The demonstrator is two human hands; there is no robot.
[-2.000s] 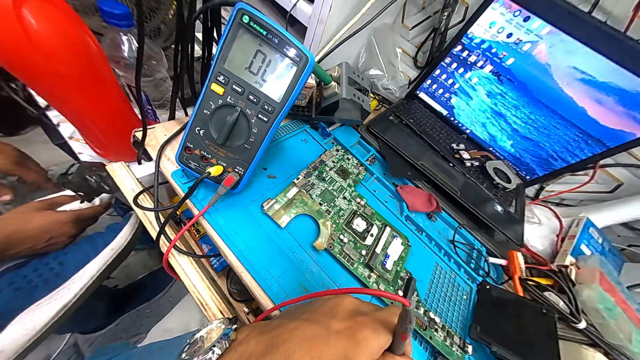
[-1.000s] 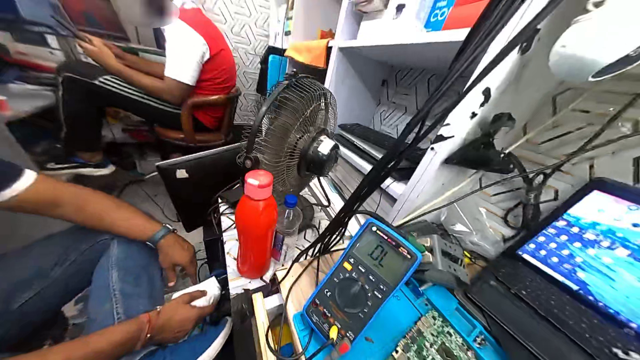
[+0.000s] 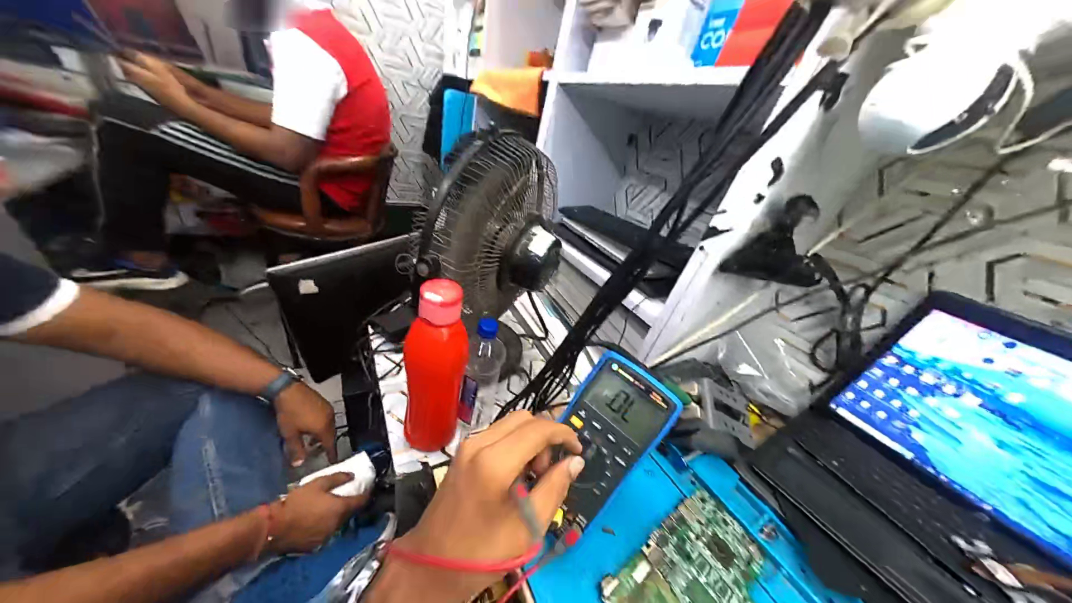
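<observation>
My left hand (image 3: 502, 494) is in front of the lower left part of a blue digital multimeter (image 3: 632, 402), its fingers curled near the dial. A red test probe (image 3: 528, 511) is held in it, with the red lead looping across my wrist. The multimeter leans upright and its display reads OL. A green laptop circuit board (image 3: 699, 544) lies on a blue silicone work mat (image 3: 620, 544), to the right of my hand. My right hand is not in view.
An open laptop (image 3: 888, 469) stands at the right. A red bottle (image 3: 435, 377), a clear plastic bottle (image 3: 486, 360) and a black fan (image 3: 494, 218) stand beyond my hand. At the left, a co-worker's hands (image 3: 314, 502) hold a white object; another person (image 3: 335, 92) sits behind.
The view has swung up and left from the board. My left hand, low over the board two seconds ago and out of view one second ago, is now at the multimeter.
</observation>
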